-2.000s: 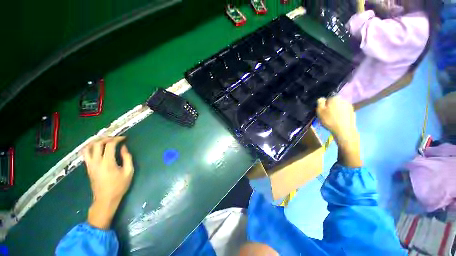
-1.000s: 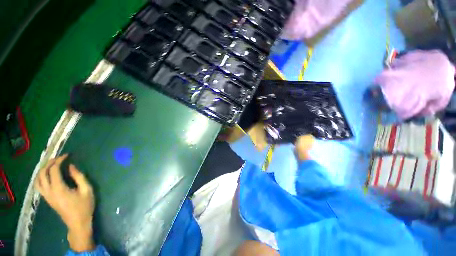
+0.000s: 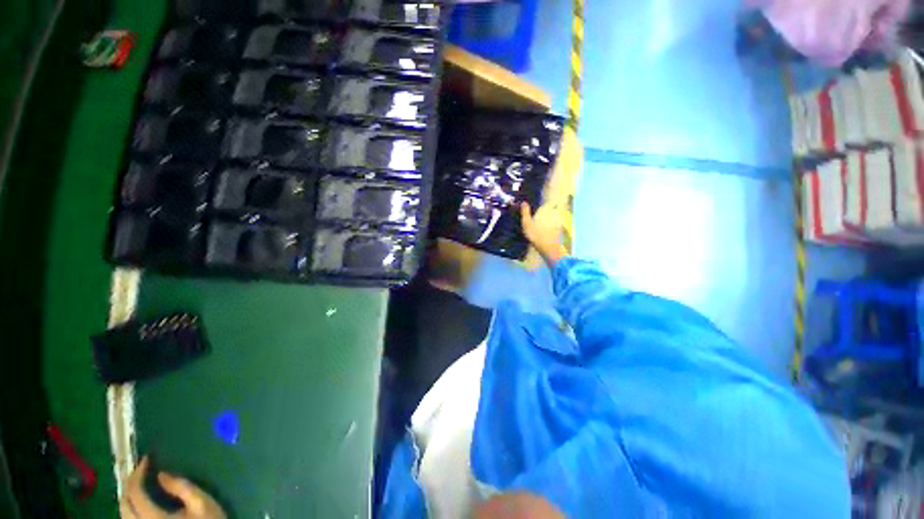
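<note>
A large glossy black blister tray (image 3: pixel 274 152) with rows of pockets lies over the green bench. A second black tray (image 3: pixel 496 182) is at the open cardboard box (image 3: pixel 496 79) beside the bench, partly inside it. My right hand (image 3: pixel 545 231) grips this tray's near right edge; some fingers are hidden. My left hand (image 3: pixel 174 497) is at the bottom left, cut off by the frame edge, thumb and fingers apart with nothing visible held. A small pile of black plastic housings (image 3: pixel 152 347) lies across the pale edge strip.
A blue blob (image 3: pixel 226 426) is on the bench. Red-edged phone bodies (image 3: pixel 107 49) (image 3: pixel 71 461) lie on the conveyor at left. Right of the box are blue floor, a yellow-black line, stacked white-and-red items (image 3: pixel 861 193), a blue stool (image 3: pixel 871 319) and a person's pink sleeve or clothing.
My right hand has brought the second tray from beyond the box back over its opening. The view has turned and shifted, so the bench lies more upright in it and my left hand is lower.
</note>
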